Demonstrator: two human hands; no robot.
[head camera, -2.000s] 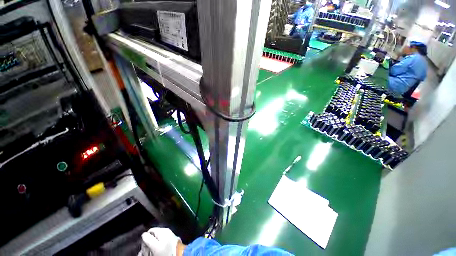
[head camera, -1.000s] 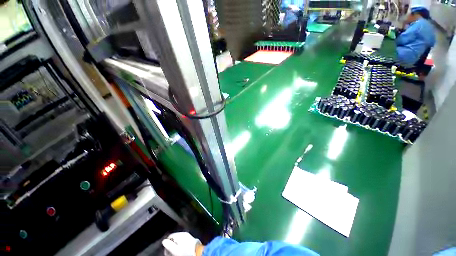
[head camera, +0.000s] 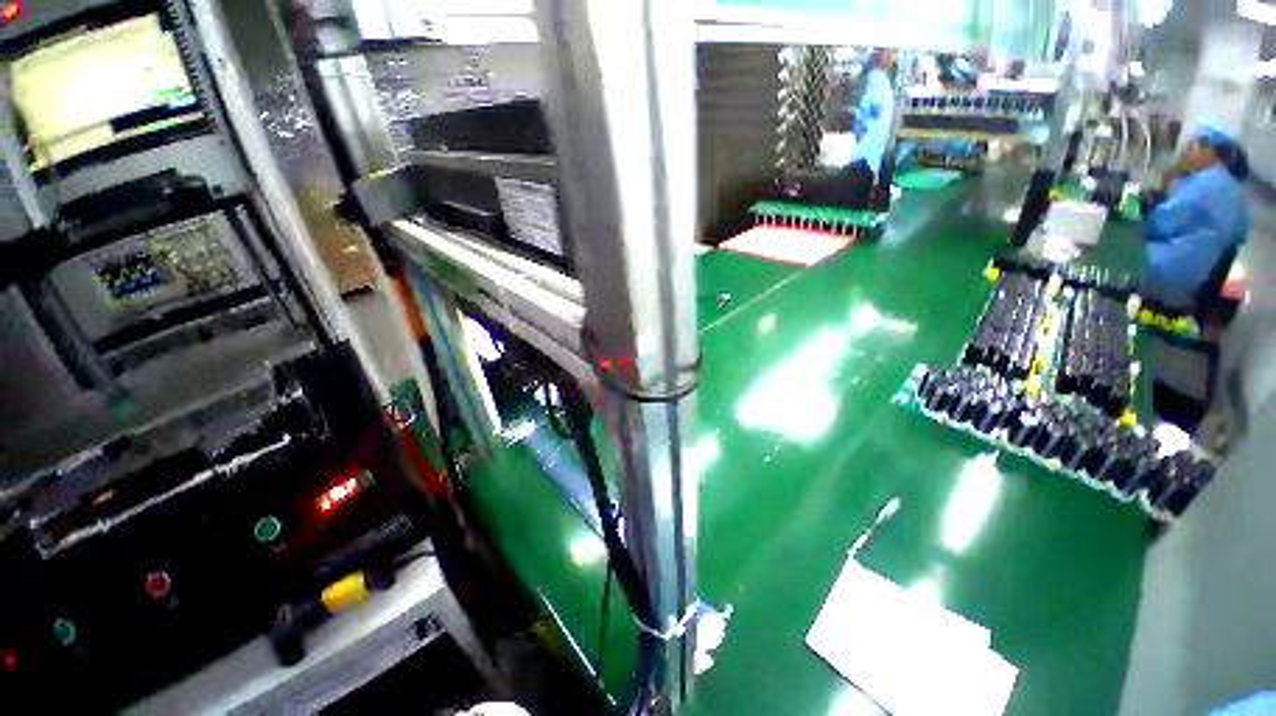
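Only a small white gloved edge of my left hand (head camera: 500, 709) shows at the bottom edge; its fingers and anything in them are cut off. My right hand is not in view. The black test fixture (head camera: 105, 604) is at the left, with green and red round buttons and a glowing red digital display (head camera: 340, 492) on its front panel. A black tool with a yellow part (head camera: 343, 593) lies at the fixture's front right corner. The grey press plate area (head camera: 168, 406) sits above the panel.
A metal post (head camera: 637, 280) stands upright mid-view, with cables tied near its base. Behind it runs a green bench (head camera: 756, 518) with white paper sheets (head camera: 910, 646) and rows of black-cylinder boards (head camera: 1064, 343). A person in blue (head camera: 1196, 231) is at the right. A bright monitor (head camera: 105, 84) is upper left.
The view has shifted, bringing the monitor and more of the fixture into sight. The gloved hand, with its blue sleeve, has dropped almost wholly out of the bottom edge.
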